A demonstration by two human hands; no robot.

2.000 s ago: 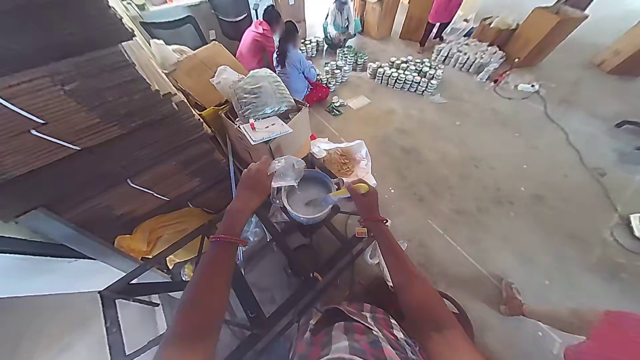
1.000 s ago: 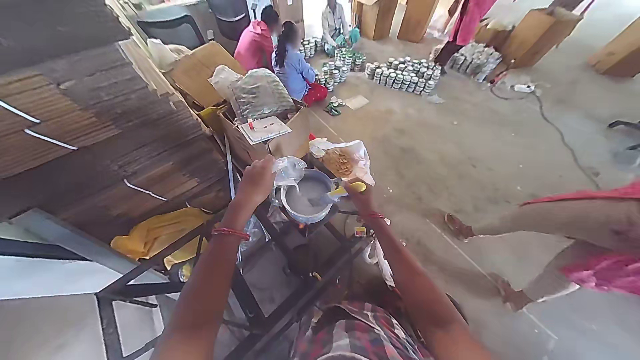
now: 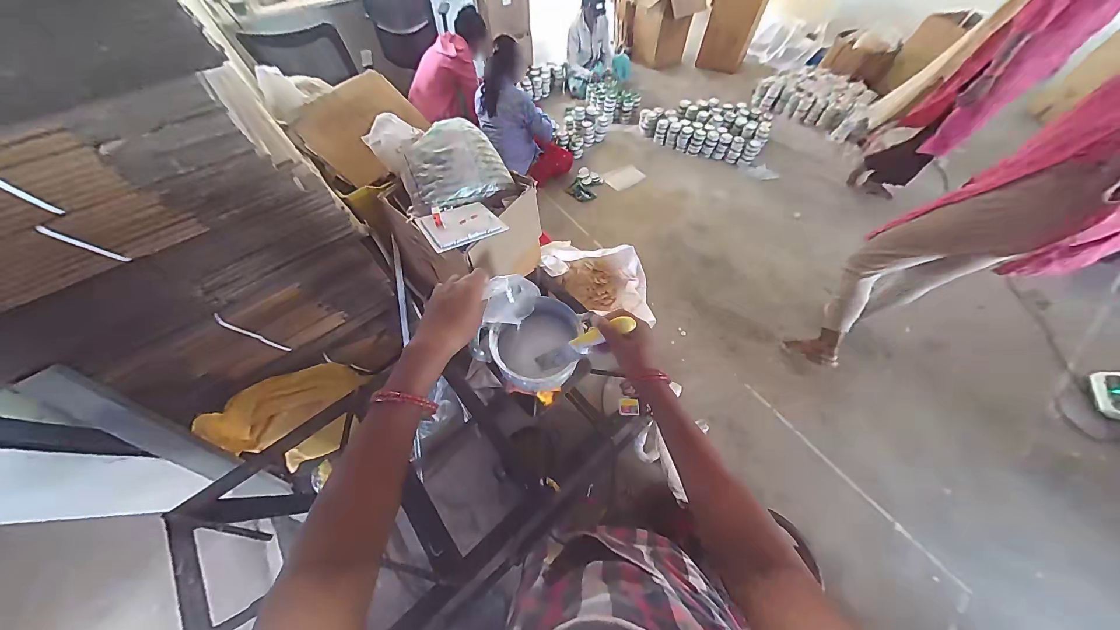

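Observation:
A round metal pot (image 3: 535, 343) with whitish liquid in it sits over an orange flame (image 3: 548, 397) on a dark metal frame. At the pot's left rim, my left hand (image 3: 455, 311) holds a clear plastic container (image 3: 511, 299), tilted over the liquid. My right hand (image 3: 628, 341) grips the yellow handle of a flat-bladed scraper (image 3: 604, 334) at the right rim; its blade reaches into the pot. Just behind the pot lies a white bag (image 3: 632, 278), spread around tan pieces. Whether anything is flowing from the container is hard to tell.
A cardboard box (image 3: 516, 229) with a notepad (image 3: 461, 227) on it stands behind my left hand. Stacked cardboard (image 3: 157, 219) fills the left side. Several jars (image 3: 704, 131) stand on the floor near seated people. A person (image 3: 962, 219) walks at the right.
The walking person has come further into view at the right, where only a foot and arm-like edge showed first. Both my hands stay by the pot; the container appears more tilted than at first.

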